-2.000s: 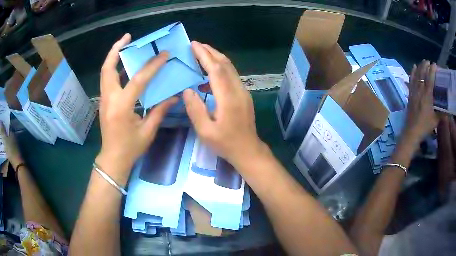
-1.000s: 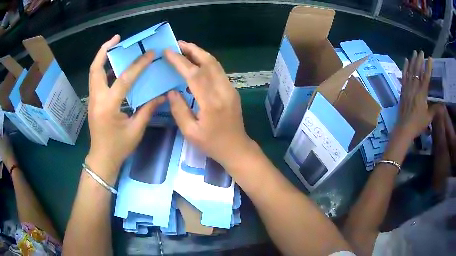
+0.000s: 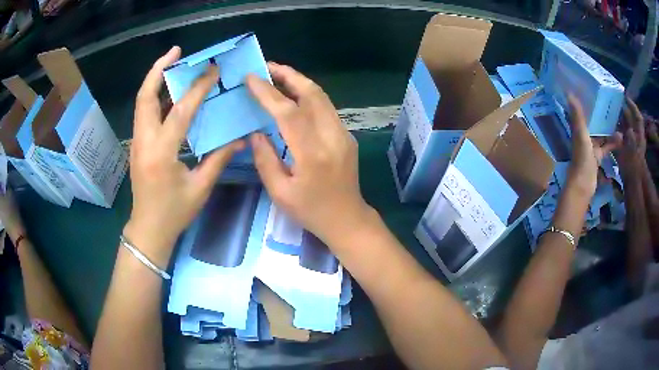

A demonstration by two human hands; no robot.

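A light blue folding carton (image 3: 230, 119) stands between my hands, its end facing up, with folded closure panels and small dark slits between them. My left hand (image 3: 170, 144) grips its left side, with a finger on the panels. My right hand (image 3: 307, 144) is on its right side, with a finger pressing the panels and the thumb at the near edge. A stack of flat carton blanks (image 3: 217, 282) with printed dark cylinders lies just in front of me, partly under the carton and my hands.
Open erected cartons stand at the left (image 3: 90, 155) and right (image 3: 462, 195), brown inside. At the far right, a neighbour's hands (image 3: 582, 155) hold a blue box (image 3: 578, 72) over a messy pile of blanks. Another person's arm (image 3: 32, 267) is at the left edge. A ledge (image 3: 376, 118) runs behind.
My fingers have shifted over the panels, and the slits between them look different. The carton stays in both hands. The neighbour at the right now holds up a formed box.
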